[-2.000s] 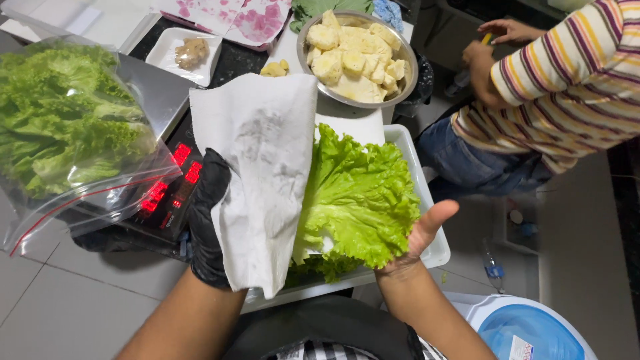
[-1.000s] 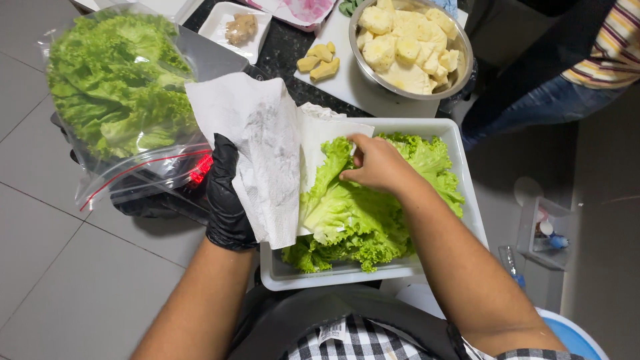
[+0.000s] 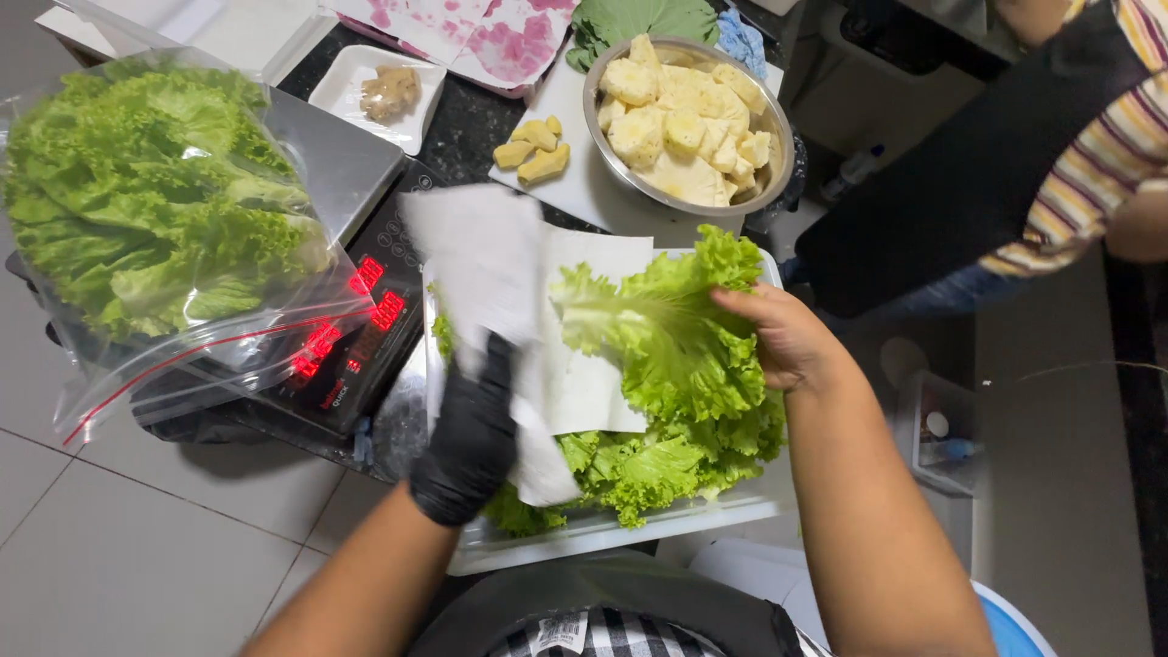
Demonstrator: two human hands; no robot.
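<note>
My left hand (image 3: 470, 429), in a black glove, grips a white paper towel (image 3: 484, 265) that stands up above the left part of a white plastic tray (image 3: 538, 547). The bare fingers of my right hand (image 3: 776, 338) pinch the edge of a curly green lettuce leaf (image 3: 684, 338). Under that leaf lies a flat sheet of white paper towel (image 3: 593, 383). More lettuce leaves (image 3: 639, 470) fill the tray below the paper. A clear zip bag of lettuce (image 3: 164, 201) rests on a digital scale (image 3: 365, 338) at the left.
Behind the tray, a metal bowl (image 3: 785, 173) of pale peeled chunks and pieces of peeled ginger (image 3: 538, 155) sit on a white board (image 3: 620, 210). A small white dish (image 3: 420, 119) holds a ginger root. Another person (image 3: 967, 182) stands at the right.
My right hand, earlier reaching into the tray over the lettuce, now holds a leaf up at the tray's right side. The left hand still holds the paper towel.
</note>
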